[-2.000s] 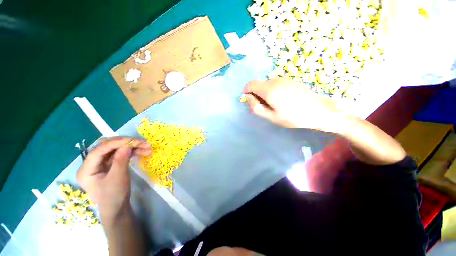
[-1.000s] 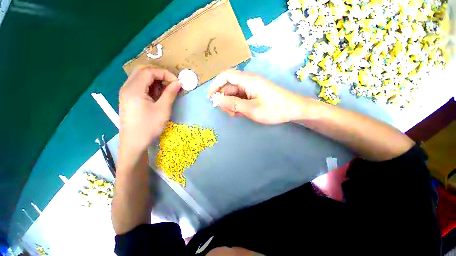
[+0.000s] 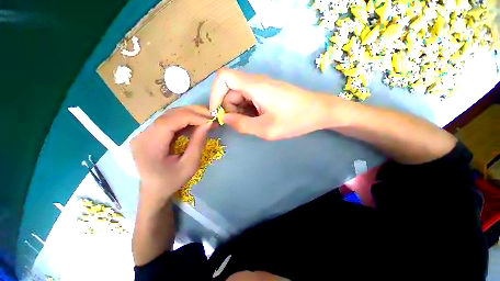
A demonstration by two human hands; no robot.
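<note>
My right hand [image 3: 268,107] pinches a small yellow-and-white figure body [image 3: 221,115] between thumb and fingertips. My left hand [image 3: 172,142] meets it from the left, its thumb and fingertips closed on a thin small yellow part [image 3: 210,120] that touches or nearly touches the body. Both hands are held over the grey-blue work sheet [image 3: 263,175]. The pile of small yellow parts [image 3: 204,164] lies below, partly hidden by my left hand. The round white glue puddle [image 3: 177,80] is on the brown cardboard [image 3: 164,33], just beyond my hands.
A large pile of figures [image 3: 400,49] lies at the upper right. Dark tweezers [image 3: 102,181] and a small side heap of figures [image 3: 98,215] lie at the left. Dried white glue scraps [image 3: 123,74] are on the cardboard. A tape strip [image 3: 96,129] crosses the table edge.
My left hand went from the small-parts pile to the glue puddle, then to the figure body in my right hand. The two hands' fingertips have come together.
</note>
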